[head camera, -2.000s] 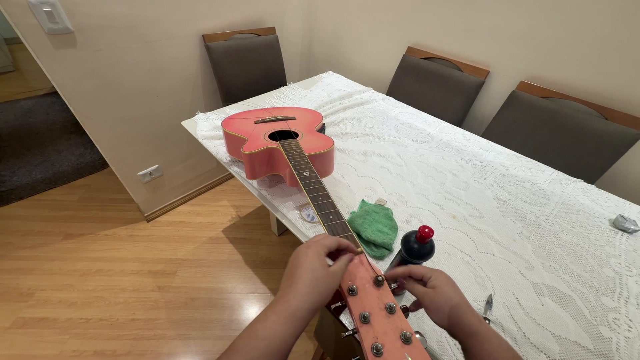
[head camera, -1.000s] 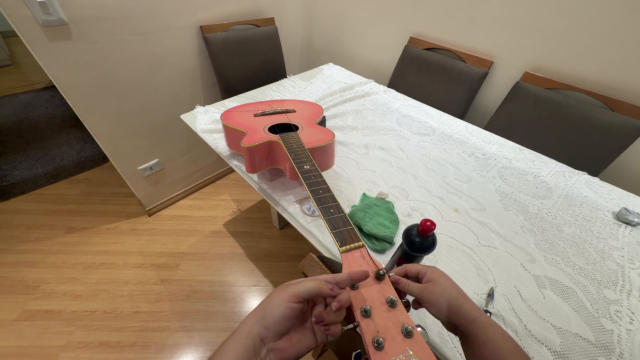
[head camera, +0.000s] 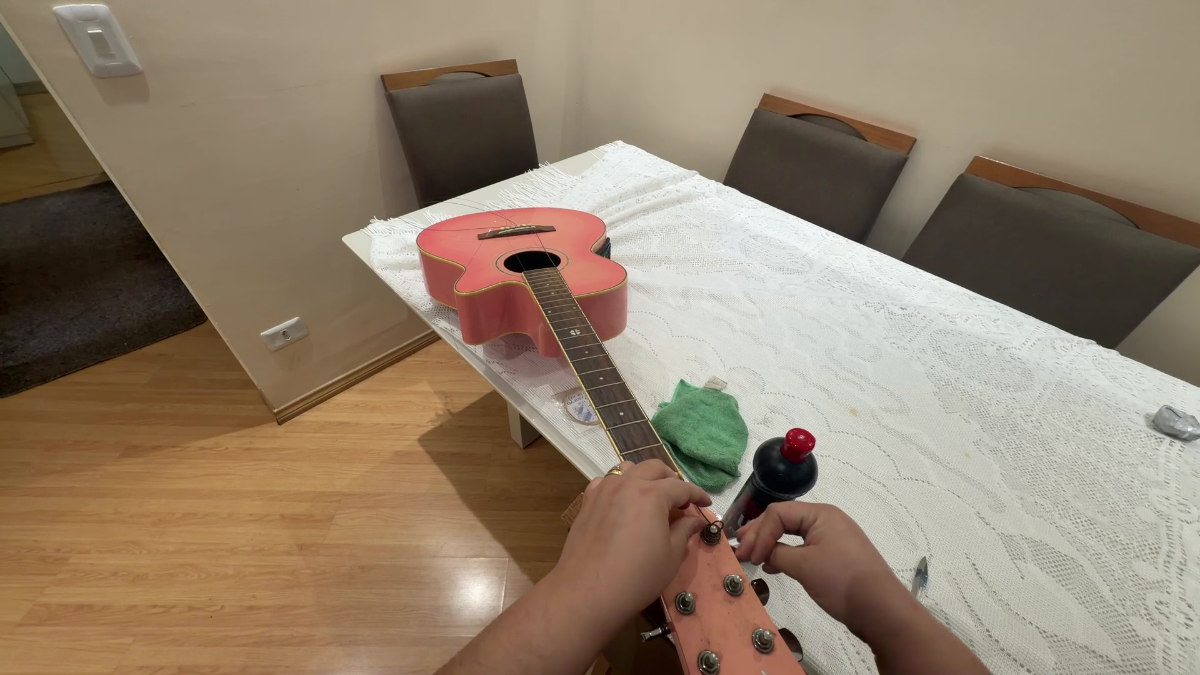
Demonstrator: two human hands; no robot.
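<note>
A pink acoustic guitar (head camera: pixel 525 246) lies face up, its body on the lace-covered table and its headstock (head camera: pixel 717 609) toward me. My left hand (head camera: pixel 642 525) lies over the nut end of the neck, thumb and forefinger pinching a thin guitar string beside the upper right tuning post (head camera: pixel 712 533). The string is wound around that post. My right hand (head camera: pixel 797 544) has its fingers curled at the headstock's right edge, on the tuning peg there, which they mostly hide. Other tuning posts stand on the headstock. Thin string ends curve loosely near the bridge (head camera: pixel 517 231).
Right of the neck lie a green cloth (head camera: pixel 703 436) and a dark bottle with a red cap (head camera: pixel 778 473). A round clear packet (head camera: pixel 581 407) is beside the neck. A small metal tool (head camera: pixel 920 577) and a silvery lump (head camera: pixel 1176 423) lie on the white tablecloth (head camera: pixel 900 412). Chairs stand behind.
My left hand, off the nut and lower left over the headstock a second ago, has moved up onto the nut end and pinches the string. My right hand stays at the headstock's right edge.
</note>
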